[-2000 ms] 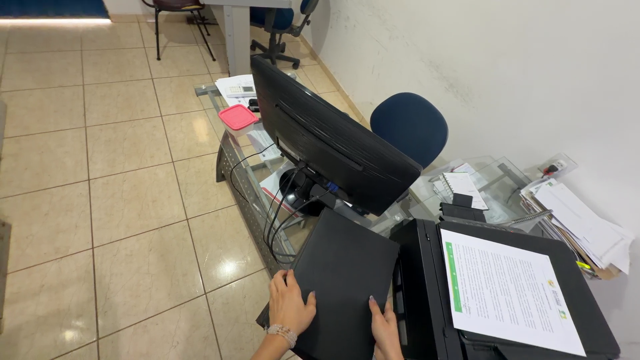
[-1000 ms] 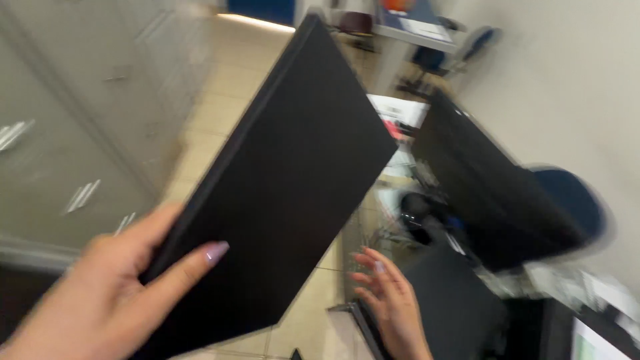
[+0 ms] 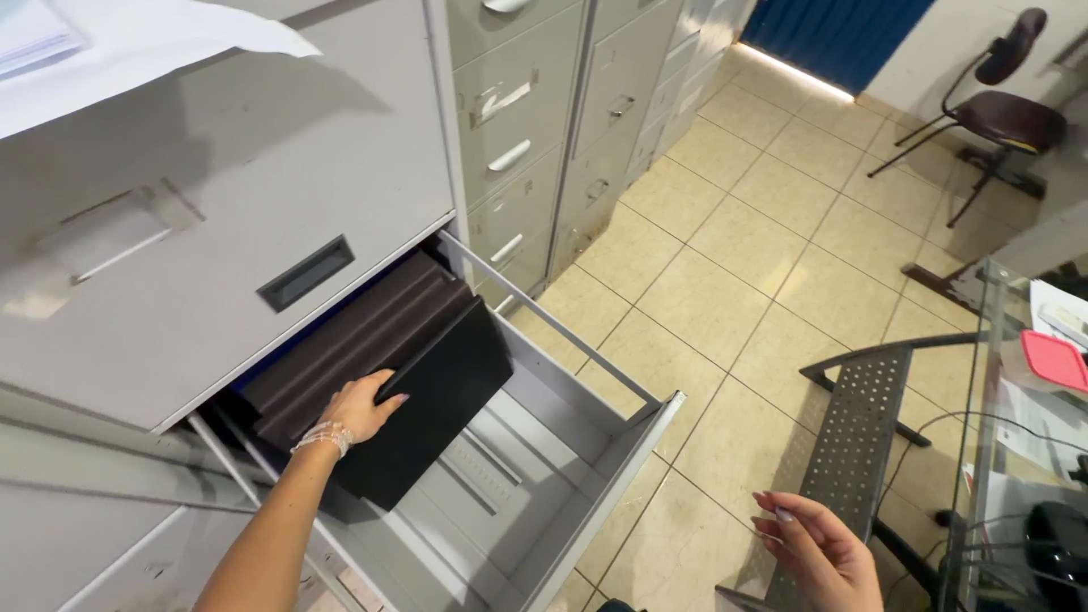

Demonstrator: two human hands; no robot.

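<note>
My left hand, with a beaded bracelet at the wrist, grips the top edge of a black binder. The binder leans inside an extended metal file drawer, against several dark brown folders that stand in a row at the drawer's back. Its lower edge is at the drawer floor. My right hand hangs over the tiled floor at the lower right, fingers curled loosely with a gap to the thumb and nothing held.
A grey filing cabinet fills the left, with papers on top. More cabinets stand beyond. A glass desk with a perforated metal leg panel stands right; a chair is at the upper right.
The view has swung left to the cabinet. The black binder, in the air in my left hand a second ago, is now inside the drawer. My right hand has come away from the desk equipment.
</note>
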